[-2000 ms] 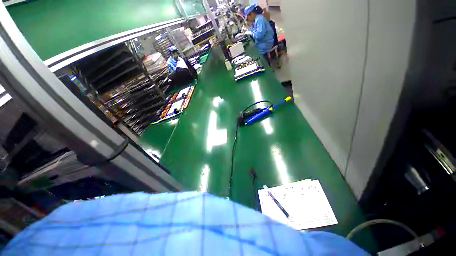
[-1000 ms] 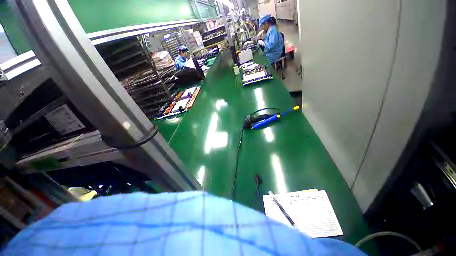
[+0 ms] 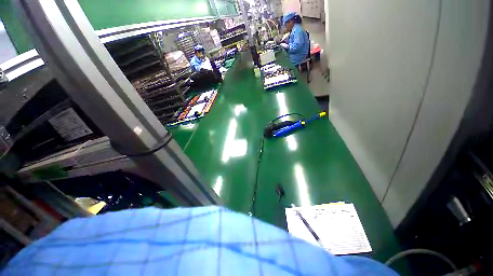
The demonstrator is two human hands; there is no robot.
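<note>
Neither of my hands is in view; my blue checked clothing fills the bottom of the picture. A white record sheet [image 3: 343, 232] lies on the green bench [image 3: 216, 156] right in front of me, with a dark pen [image 3: 308, 225] across its left part. Farther up the bench lies a blue electric screwdriver [image 3: 289, 128] with a yellow end and a black cord. A small dark item [image 3: 279, 190] lies above the sheet.
A silver aluminium post [image 3: 108, 91] slants along the left, beside a shelf with a black equipment box [image 3: 65, 121]. A pale-grey housing [image 3: 384, 86] stands at the right. Board trays [image 3: 277, 77] lie farther along the bench. Two people in blue [image 3: 297, 43] are beyond.
The view has swung to the left, so the bench items appear farther right and more of the left shelf shows. The bench items have not moved on the bench.
</note>
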